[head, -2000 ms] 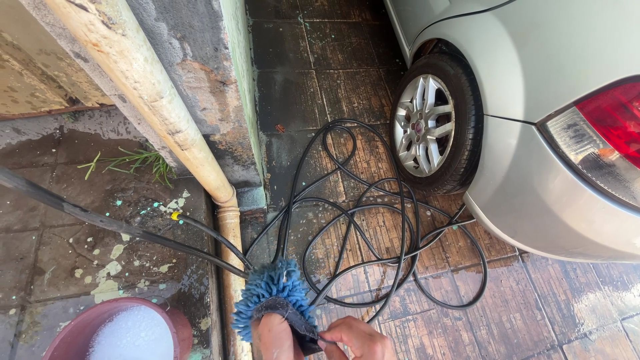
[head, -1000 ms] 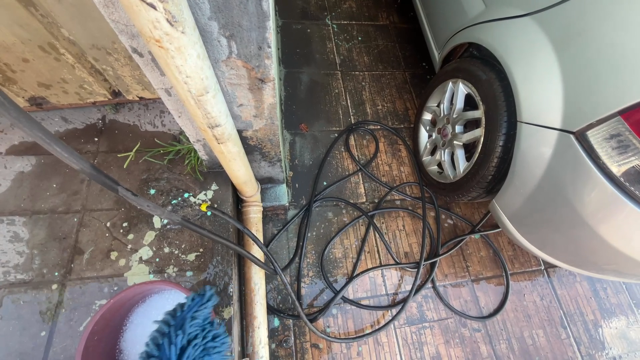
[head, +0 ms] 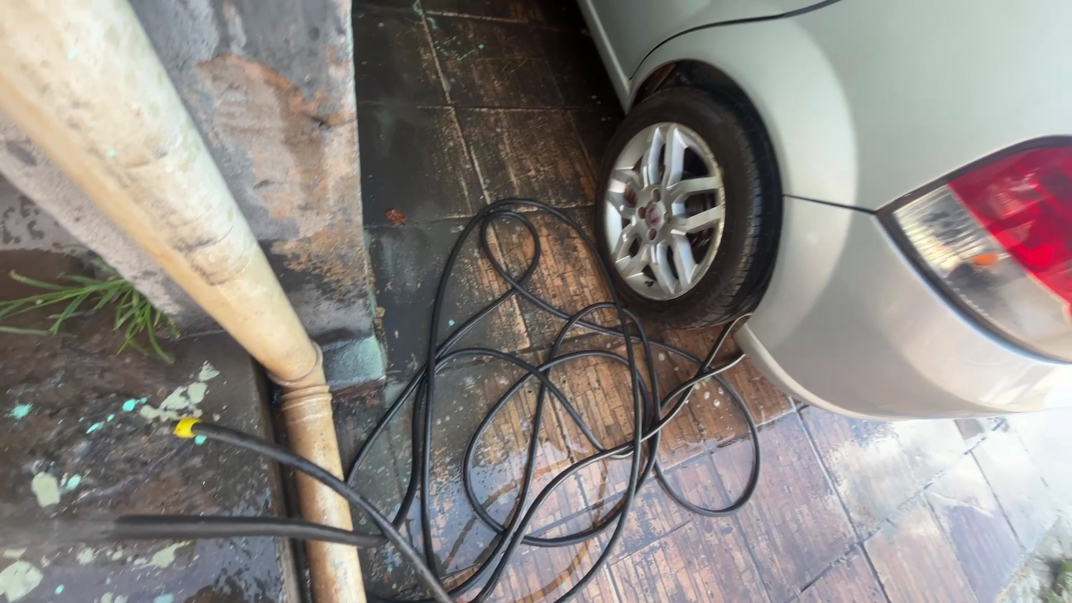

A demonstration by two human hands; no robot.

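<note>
Neither my left hand nor my right hand shows in the head view now, and the blue wash mitt and the bucket of suds are out of view too. A black hose (head: 431, 352) lies in tangled loops on the wet tiles, beside the rear wheel (head: 662, 211) of a silver car (head: 904, 322). One hose end with a yellow tip (head: 186, 428) rests over the dark, paint-spotted floor at the left. The car's red and clear tail light (head: 997, 243) is at the right edge.
A cream pipe (head: 314, 419) runs down from the upper left, in front of a worn concrete pillar (head: 285, 159). Green grass (head: 109, 306) grows at the pillar's foot on the left. Wet brown floor tiles (head: 720, 553) stretch below the car.
Two seconds ago both hands were at the blue mitt; one second ago the mitt was at the suds bucket. Hands, mitt and bucket have left the view, which has shifted.
</note>
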